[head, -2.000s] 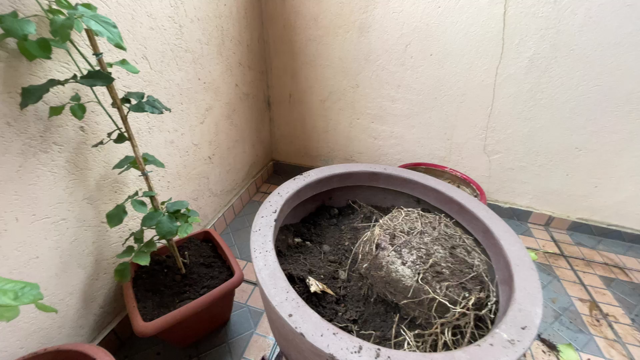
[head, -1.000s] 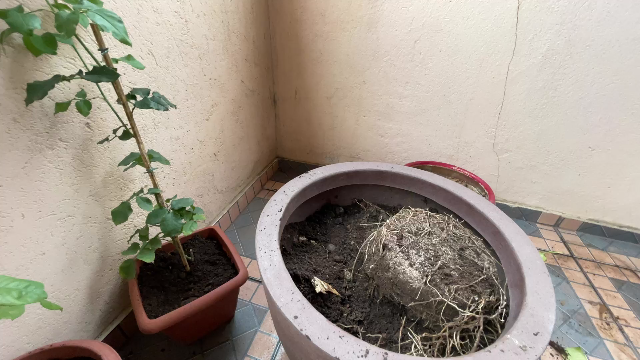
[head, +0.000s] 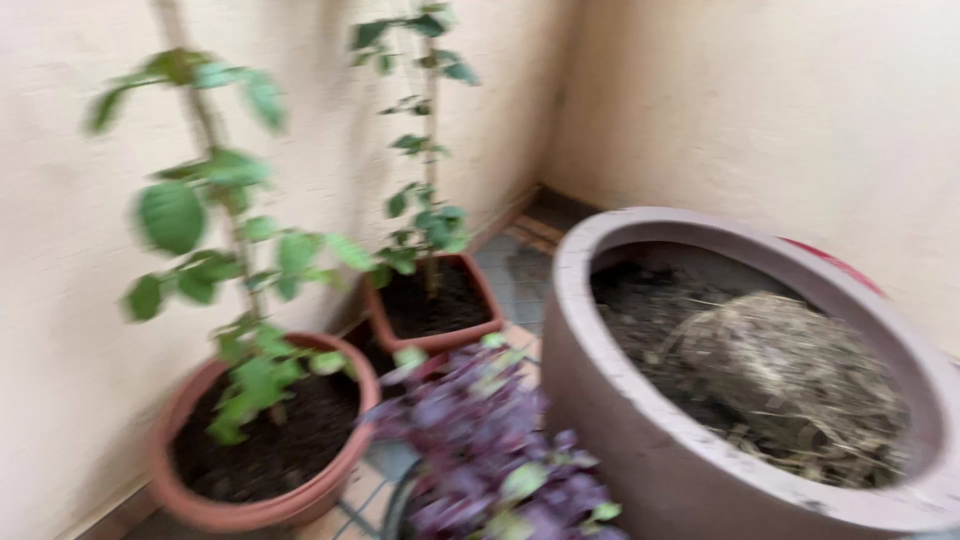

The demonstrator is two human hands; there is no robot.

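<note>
Neither of my hands is in view. At the right stands a large mauve-grey planter [head: 592, 337], partly filled with dark soil [head: 637, 300]. A dry, matted root ball [head: 780, 360] lies in it on the soil. At the lower middle is a purple-leaved plant [head: 480, 427] with some green leaves, in a dark pot of which only part of the rim shows. To its left, a round terracotta-coloured pot [head: 367, 382] holds soil and a green leafy plant [head: 172, 217] beside a stake. The picture is blurred.
Behind the round pot, a square terracotta-coloured pot [head: 491, 334] holds a staked leafy plant [head: 411, 142]. Plaster walls [head: 750, 97] meet in the corner above a tiled floor [head: 525, 345]. A red rim [head: 832, 262] shows behind the large planter.
The view has swung to the left, bringing the purple plant and most of the round pot into sight. The root ball still lies in the large planter.
</note>
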